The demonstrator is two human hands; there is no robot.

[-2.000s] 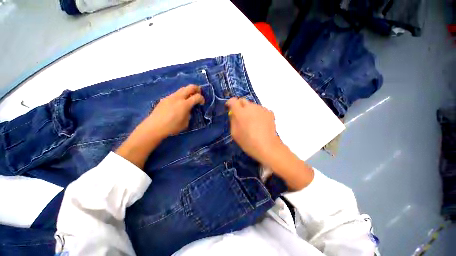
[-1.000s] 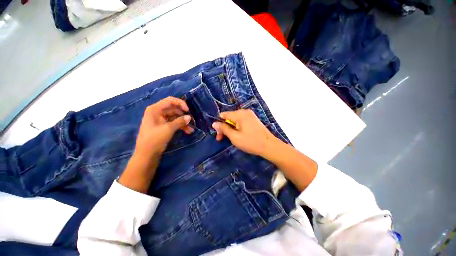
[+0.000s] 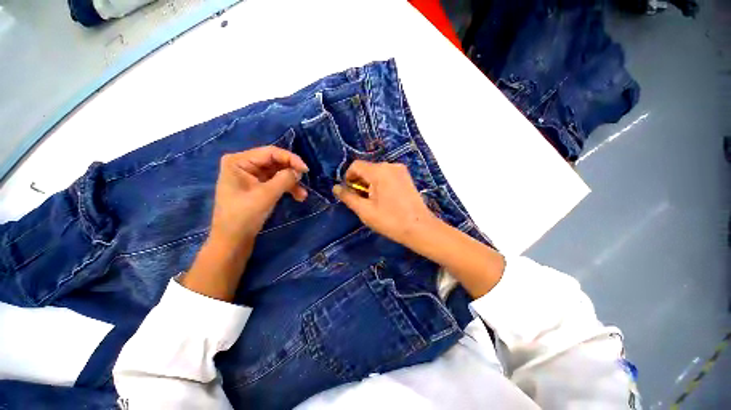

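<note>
Blue denim jeans [image 3: 176, 176] lie across the white table, waistband [image 3: 390, 104] at the upper right. My left hand [image 3: 255, 184] is above the upper patch pocket [image 3: 325, 148], thumb and fingertips pinched; a thin dark line, perhaps a thread, shows between my hands. My right hand [image 3: 381, 196] is just right of it, closed around small yellow thread snips [image 3: 358, 187]; the blades are mostly hidden. The lower patch pocket [image 3: 361, 324] lies flat, nearer my body.
The white tabletop [image 3: 513, 184] ends in a corner at the right. More jeans [image 3: 553, 72] are heaped beyond its edge, with a red item [image 3: 437, 20] beside it. A grey and white garment [image 3: 112, 8] lies at the top left, past a pale blue edge.
Since two seconds ago my left hand has moved left and down from the pocket edge. The snips, seen clearly one second ago, now show less. The pocket edge has shifted.
</note>
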